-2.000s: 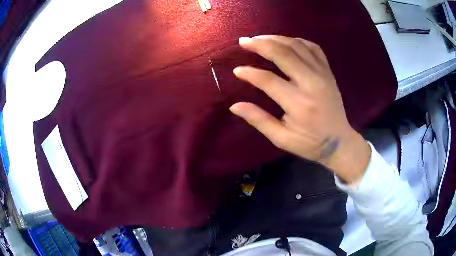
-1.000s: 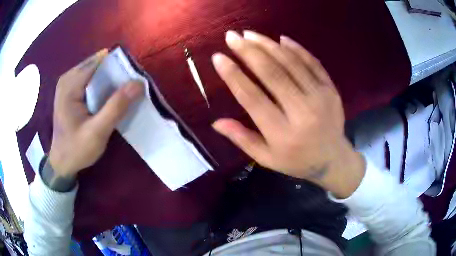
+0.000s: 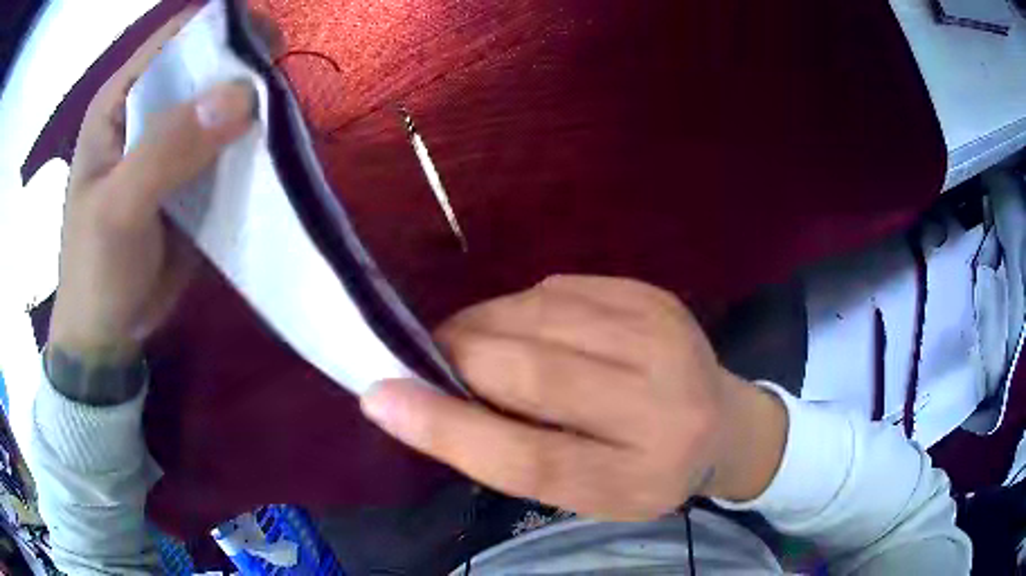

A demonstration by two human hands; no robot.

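Note:
A white pocket piece [image 3: 295,268] with a dark maroon strip along its right long edge is held slanting above the maroon garment panel [image 3: 675,146]. My left hand [image 3: 141,191] grips its upper end, thumb on the white face. My right hand [image 3: 585,394] pinches its lower end between thumb and fingers. A narrow pointed white slit [image 3: 433,180] shows in the panel to the right of the piece. A thin dark thread curves on the panel near the piece's top end. The piece and my left hand hide part of the panel's left side.
The white table [image 3: 968,96] shows at the upper right, with a small grey square on it. White and maroon pieces [image 3: 861,338] hang or lie below right. A blue and white item [image 3: 276,546] is at the bottom left. A bright light falls on the panel's top.
My left hand came into view with the white piece, then moved up and left with it. My right hand moved down from beside the slit and took hold of the piece's lower end.

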